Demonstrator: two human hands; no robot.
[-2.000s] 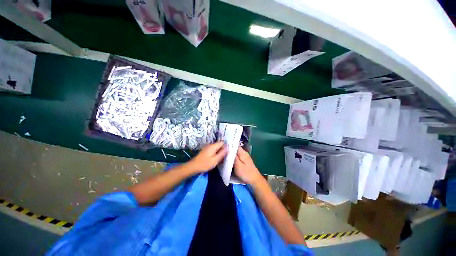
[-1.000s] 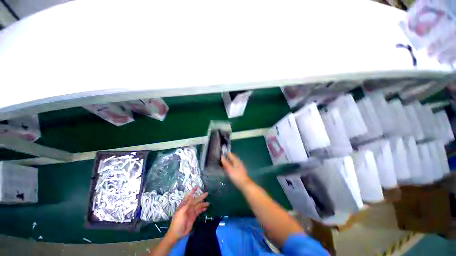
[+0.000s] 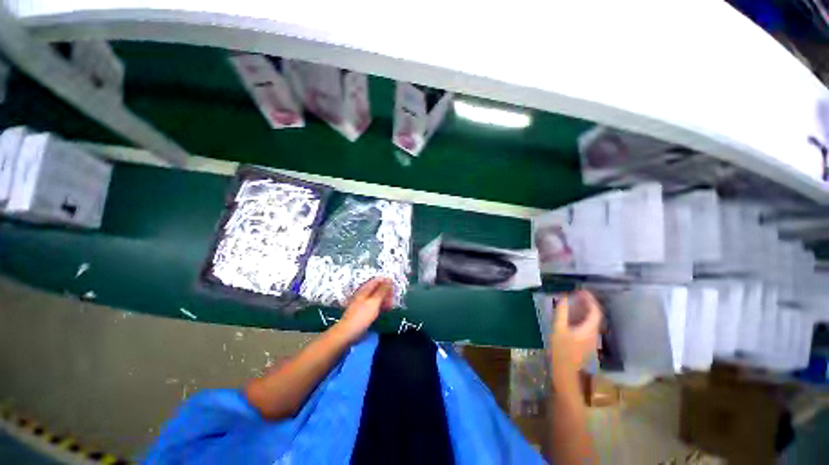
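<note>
My left hand (image 3: 368,304) rests at the front right edge of the coiled white cables (image 3: 350,280) on clear plastic; whether it grips one is hidden. An open gift box (image 3: 480,266) stands on the green bench to its right, black insert showing. My right hand (image 3: 576,327) is at the front left of the open boxes (image 3: 641,331), by the nearest one; its fingers are blurred and its grip cannot be told. A black tray (image 3: 212,272) at left holds thin white pieces (image 3: 268,238).
Rows of open boxes (image 3: 595,234) fill the right. Boxes (image 3: 271,91) stand on the far strip under the white shelf (image 3: 382,36). White boxes (image 3: 68,186) stand at far left. Brown cartons (image 3: 732,413) lie below the bench at right. White scraps (image 3: 188,313) lie near the front edge.
My right hand has left the open box and moved right to the waiting boxes. My left hand has moved onto the coiled cables. The box handled earlier stands open on the bench. The view has shifted.
</note>
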